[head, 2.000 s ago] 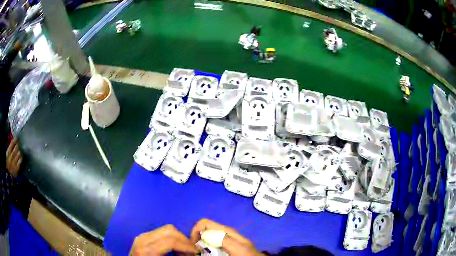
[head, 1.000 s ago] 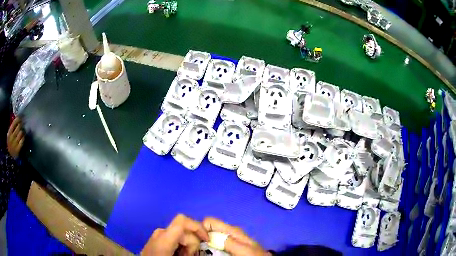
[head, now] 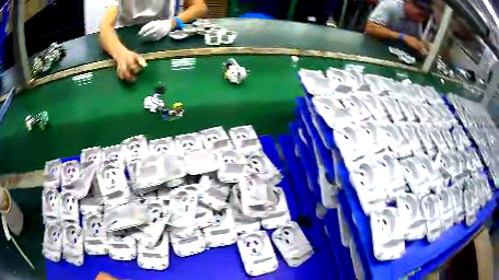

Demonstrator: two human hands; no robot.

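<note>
A small sliver of one of my hands (head: 105,276) shows at the bottom edge, left of the middle. I cannot tell which hand it is or whether it holds anything. The rest of my hands is cut off by the edge. White socket housings (head: 255,251) with dark slots lie in rows and loose piles on a blue sheet (head: 208,269) in front of me. Some are tilted or turned over on top of others.
Stacked blue trays (head: 350,210) of housings rise at right. Wired board assemblies (head: 235,71) lie on the green conveyor (head: 202,98). Across it, a person's bare hand (head: 130,64) reaches over the belt, beside a white-gloved hand (head: 156,29). A white cup (head: 12,213) stands at the left edge.
The view has turned right and up, bringing the stacked trays and people across the belt into view. My hands, earlier together at a small pale piece, have mostly left the picture.
</note>
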